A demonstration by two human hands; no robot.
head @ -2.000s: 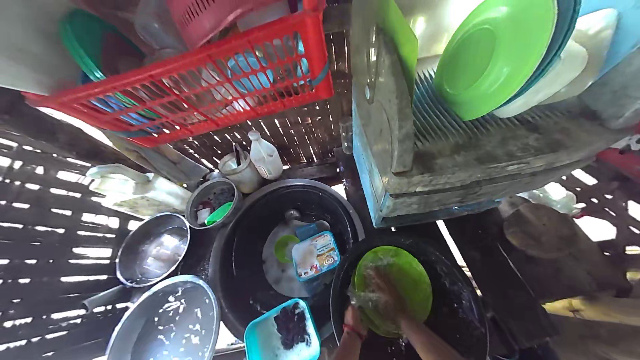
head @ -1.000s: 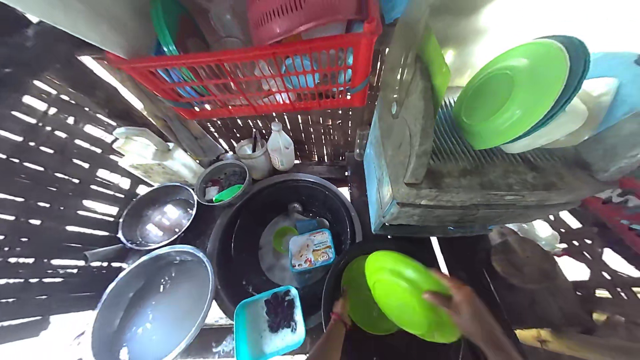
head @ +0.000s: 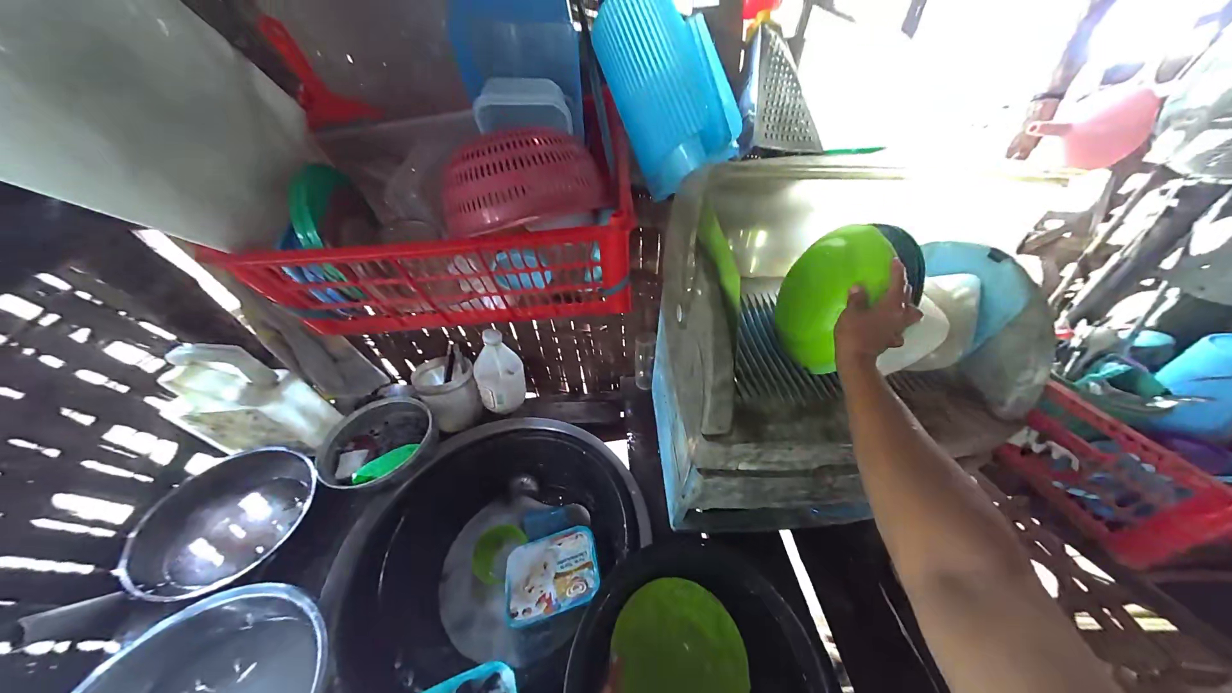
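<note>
My right hand (head: 878, 316) grips the rim of a bright green plastic plate (head: 830, 294), which stands on edge in the ribbed dish rack (head: 780, 346), in front of other plates. At the bottom, only a sliver of my left hand (head: 613, 677) shows at the left edge of a second green plate (head: 679, 640) in a black basin (head: 799, 626); its grip is hidden. A larger black tub (head: 385, 549) to the left holds water, a printed plastic lid (head: 551, 576) and a small green item (head: 497, 553).
A red plastic crate (head: 423, 279) with a pink colander (head: 525, 183) is above the tub. Metal basins (head: 219, 525) stand at the left, near a white bottle (head: 500, 373) and a plastic jug (head: 245, 395). Another red crate (head: 1116, 491) is at the right.
My right hand has carried a green plate from above the black basin up to the rack. Another green plate remains in the basin. The view has shifted toward the rack.
</note>
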